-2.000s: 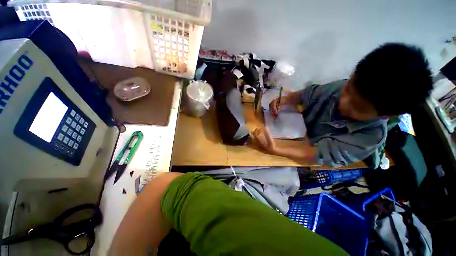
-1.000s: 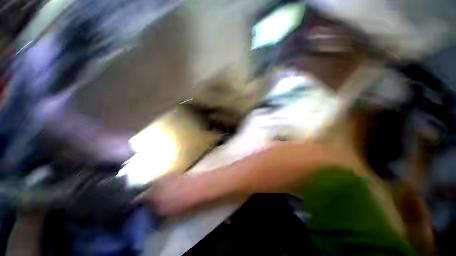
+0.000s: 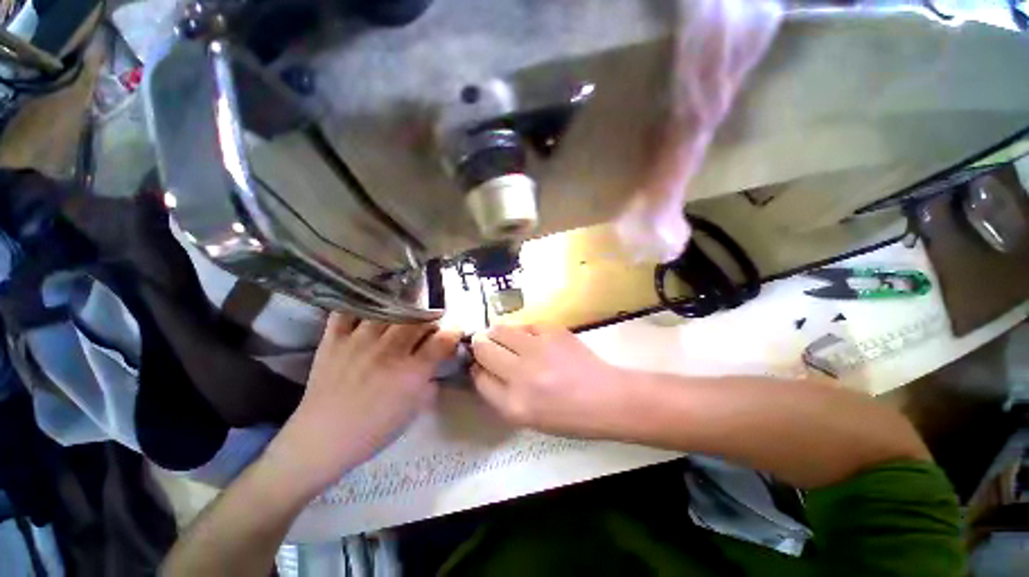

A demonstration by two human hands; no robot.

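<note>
My left hand (image 3: 367,383) and my right hand (image 3: 536,378) are close together in front of the lit needle area of the sewing machine (image 3: 372,158). The fingertips of both hands pinch a small dark grey piece of cloth (image 3: 457,363), mostly hidden under the fingers. The presser foot (image 3: 487,295) is just beyond the fingertips, in bright lamp glow. Dark and grey-blue fabric panels (image 3: 96,349) are heaped to the left of my left hand. Whether the held piece joins that heap cannot be told.
Black-handled scissors (image 3: 709,271) lie on the machine bed right of the needle. Green thread snips (image 3: 869,283) and a small angled metal piece (image 3: 826,355) lie on the white table (image 3: 508,469). A pinkish-white hank (image 3: 705,101) hangs from the machine. A clear dish (image 3: 993,212) is at far right.
The view has swung left from the control panel and the seated person to the needle area. Both hands now show at the needle; two seconds ago only my right arm showed.
</note>
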